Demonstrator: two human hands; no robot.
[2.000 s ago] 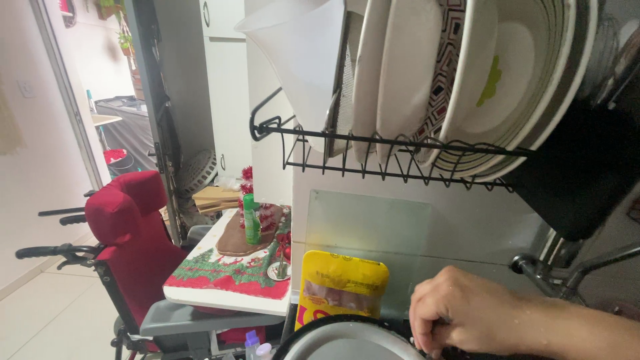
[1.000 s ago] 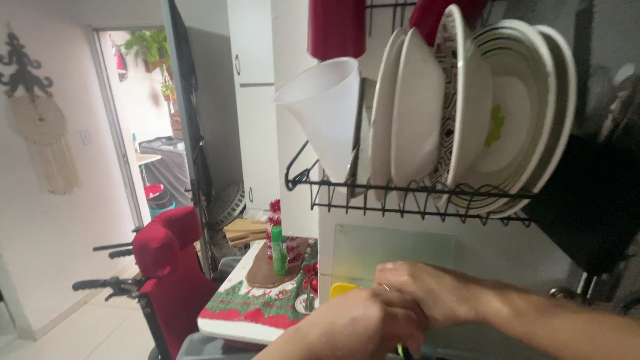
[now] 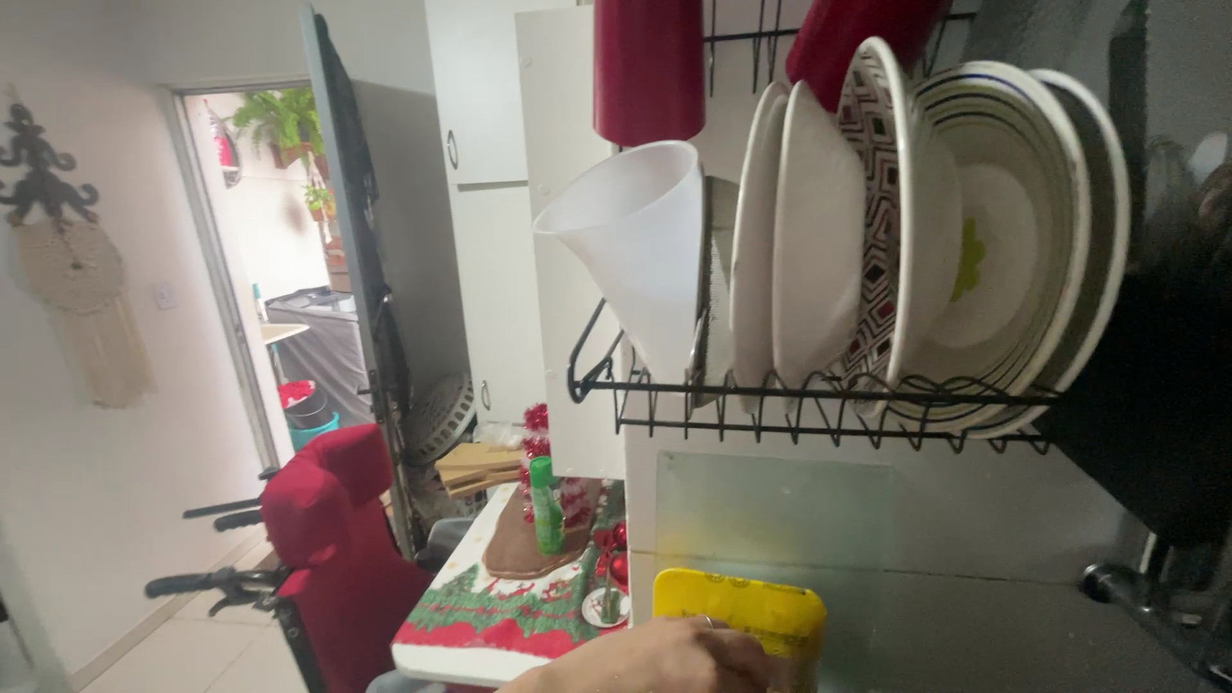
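My left hand [image 3: 674, 656] reaches in from the bottom edge, back of the hand up, with a ring on one finger. It is in front of the lower part of a yellow package [image 3: 746, 595] that stands upright near the wall and bears writing. The fingertips are hidden, so I cannot tell whether they grip anything. My right hand is out of view. Above, a black wire dish rack [image 3: 770, 392] holds a white plastic funnel [image 3: 626, 250], a flat grater-like piece, white dishes [image 3: 813, 241], a bowl with a geometric pattern [image 3: 878, 212] and several plates [image 3: 1020, 241].
Red cups [image 3: 650, 67] hang above the rack. At lower left, a red wheelchair [image 3: 337, 539] stands by a table with a Christmas cloth [image 3: 500, 616], which bears a green bottle [image 3: 547, 505]. Dark pipe-like fittings [image 3: 1126, 592] are at lower right. An open door stands behind.
A second ago both hands were together near the yellow package; now only the left shows, and the right has left the view. The view has tilted up since the oldest frame.
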